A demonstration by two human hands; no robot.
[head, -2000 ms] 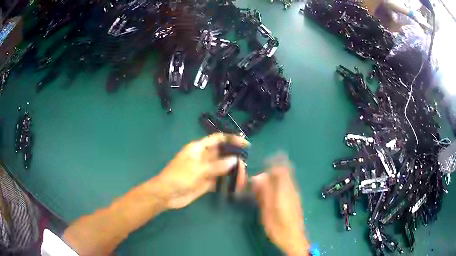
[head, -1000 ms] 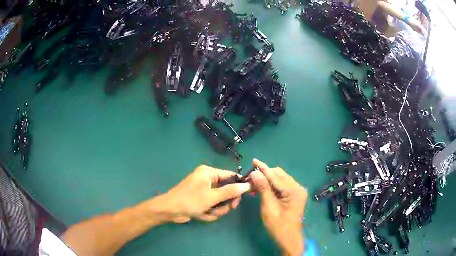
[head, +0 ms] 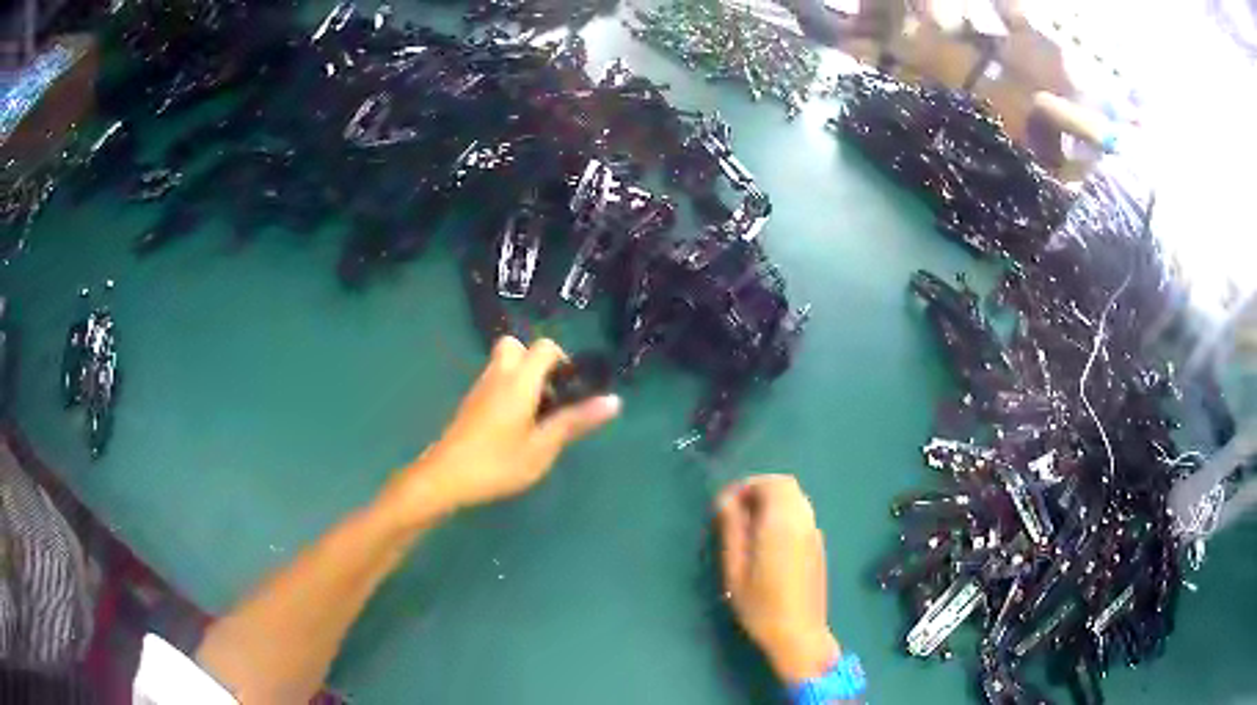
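My left hand [head: 503, 427] is near the middle, beside the lower edge of the black heap. Its thumb and fingers are around a dark, blurred black housing [head: 576, 382]. My right hand [head: 775, 558], with a blue band at the wrist, is lower right, apart from the left. Its fingers are curled in. A small dark spot shows at the fingers, but I cannot tell if it holds a thing. A large heap of black housings [head: 710, 303] lies just beyond my hands.
More black housings [head: 1048, 482] lie heaped on the right, with a pale thin wire [head: 1096, 372] over them. Green circuit boards [head: 731, 48] are piled at the back. One housing [head: 94, 375] lies alone at the left. Another person's arm [head: 1072, 121] shows back right.
My hands were together over a small dark piece and are now apart. My left hand has moved up and left. The loose housing below the heap no longer lies there. The view has tilted up.
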